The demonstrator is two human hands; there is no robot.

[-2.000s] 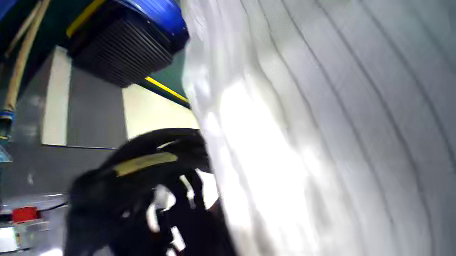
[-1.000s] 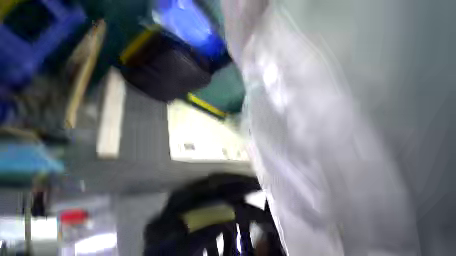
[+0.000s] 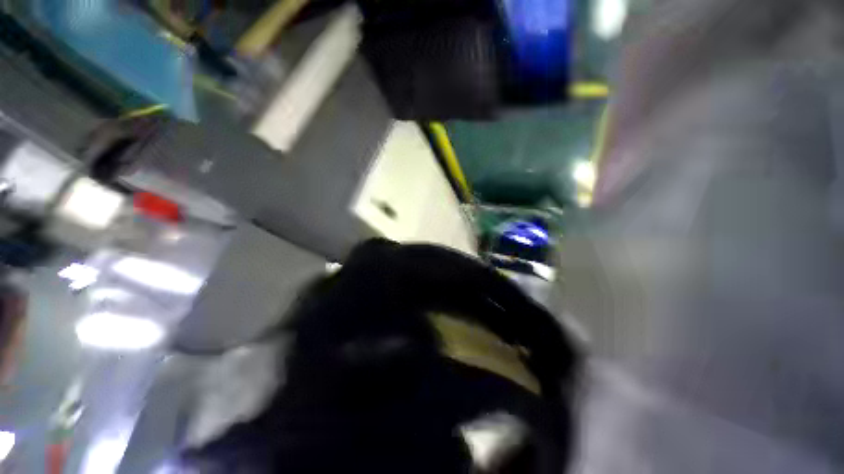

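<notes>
No hand can be made out; the frame is tilted and strongly blurred. A black soft shape, perhaps a bag or strap (image 3: 370, 370), with a pale yellowish patch, fills the lower middle close to the camera. Pale grey-white smock cloth (image 3: 703, 278) fills the right side. A grey and cream machine cabinet (image 3: 416, 190) stands behind the black shape.
A black ribbed box (image 3: 430, 60) and a blue object (image 3: 539, 46) are at the top. A red part (image 3: 157, 206) sits on the machine at left. A light blue sheet (image 3: 139, 51) is upper left. Green floor (image 3: 518, 153) has yellow lines.
The whole view has swung and tilted. The cabinet, black box and red part have shifted right and up in the picture. The black shape now covers more of the lower middle.
</notes>
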